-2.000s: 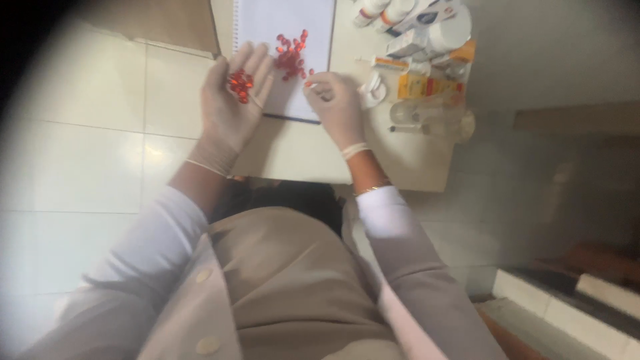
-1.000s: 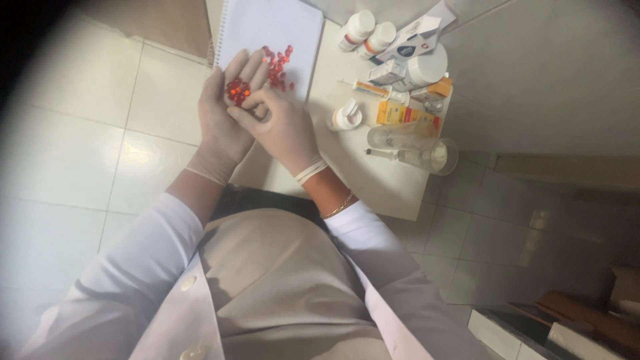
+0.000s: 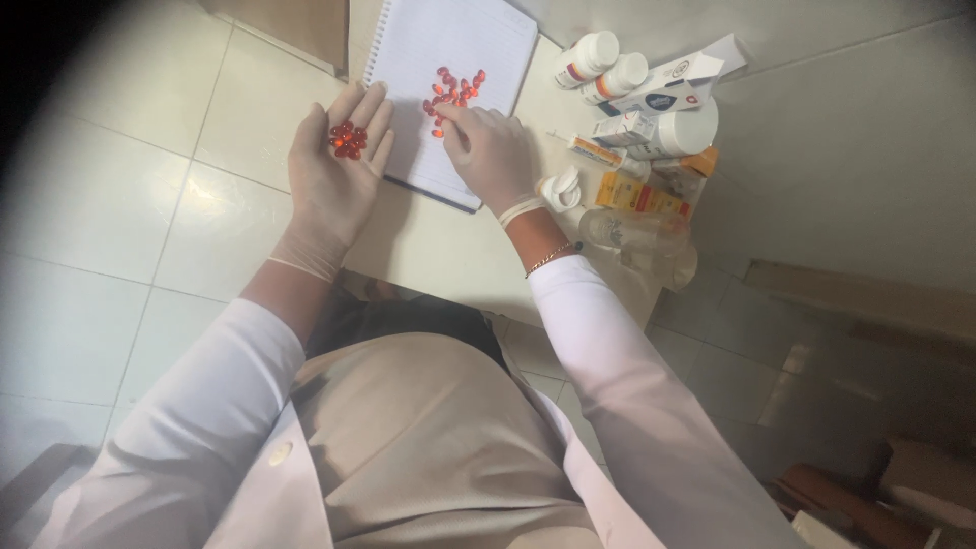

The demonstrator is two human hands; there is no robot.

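Observation:
Both hands wear thin whitish gloves. My left hand [image 3: 339, 164] is palm up at the notebook's left edge, with several red softgel capsules [image 3: 348, 140] heaped on the palm and its fingers spread loosely. On the lined page of the spiral notebook [image 3: 488, 38] lies a loose pile of similar red capsules [image 3: 457, 95]. My right hand [image 3: 488, 152] is palm down at the lower right of that pile, its thumb and forefinger at the nearest capsules; whether they pinch one is hidden. A small white bottle [image 3: 563, 189] with an open flip cap lies right of my right wrist.
Along the table's [image 3: 450, 252] right side are two white pill bottles [image 3: 596, 49], cardboard boxes [image 3: 659, 88], a wide white jar [image 3: 686, 130], a syringe [image 3: 598, 151], a yellow box [image 3: 640, 194] and a clear bottle [image 3: 633, 231]. A brown panel [image 3: 286, 27] stands at upper left.
My right hand was over my left palm one second ago; it has moved right, back to the capsule pile on the notebook. My left hand still holds capsules in its upturned palm.

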